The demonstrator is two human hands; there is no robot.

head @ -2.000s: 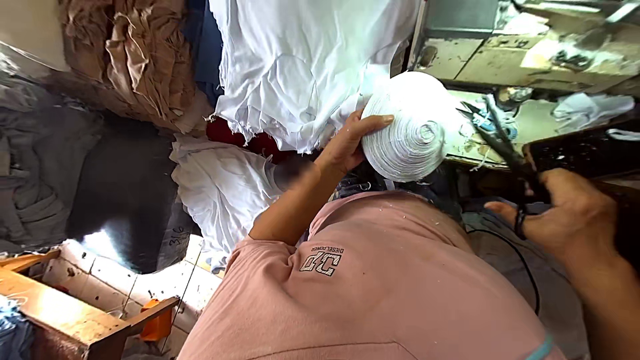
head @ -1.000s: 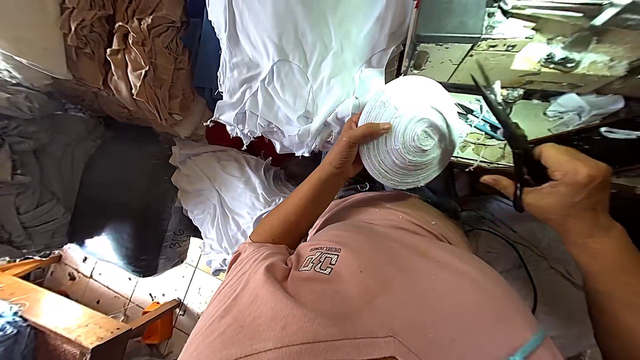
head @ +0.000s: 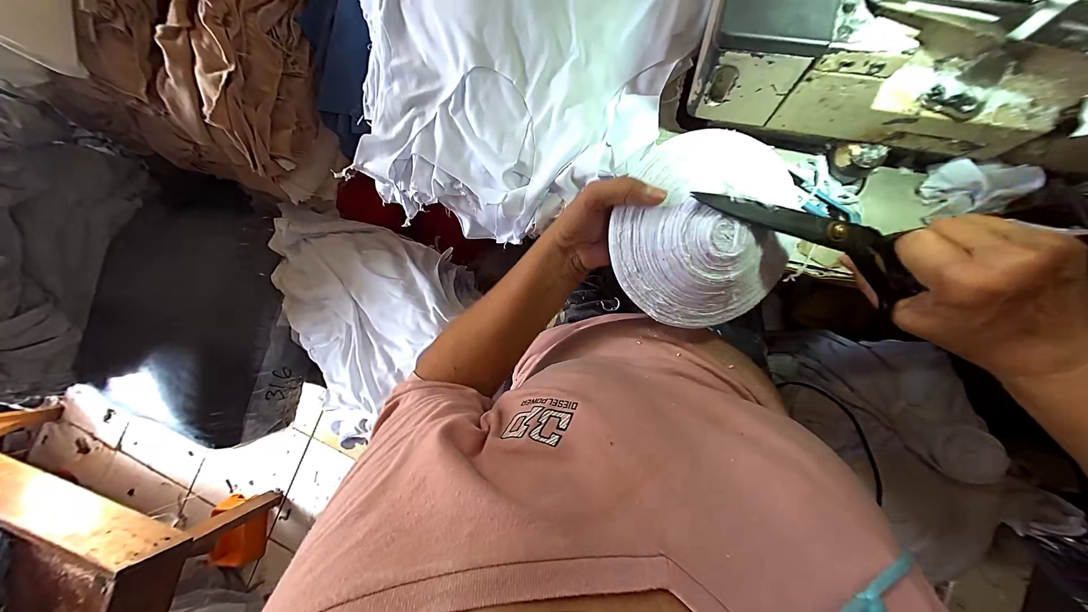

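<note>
A large coil of white fabric strip, wound in rings, is held at its left side by my left hand, thumb on top and the other fingers mostly hidden. My right hand grips black-handled scissors. Their dark blades point left and lie over the coil's face, looking closed together; whether they touch it, I cannot tell. White cloth pieces hang just beyond my left hand, with frayed lower edges.
More white cloth lies left of my left forearm, near brown cloth and a dark bag. A wooden bench and an orange container are lower left. A cluttered worktable stands upper right; a black cable runs below it.
My right hand has brought the scissors left over the coil; their blades, apart one second ago, now look together. My left hand keeps its hold on the coil.
</note>
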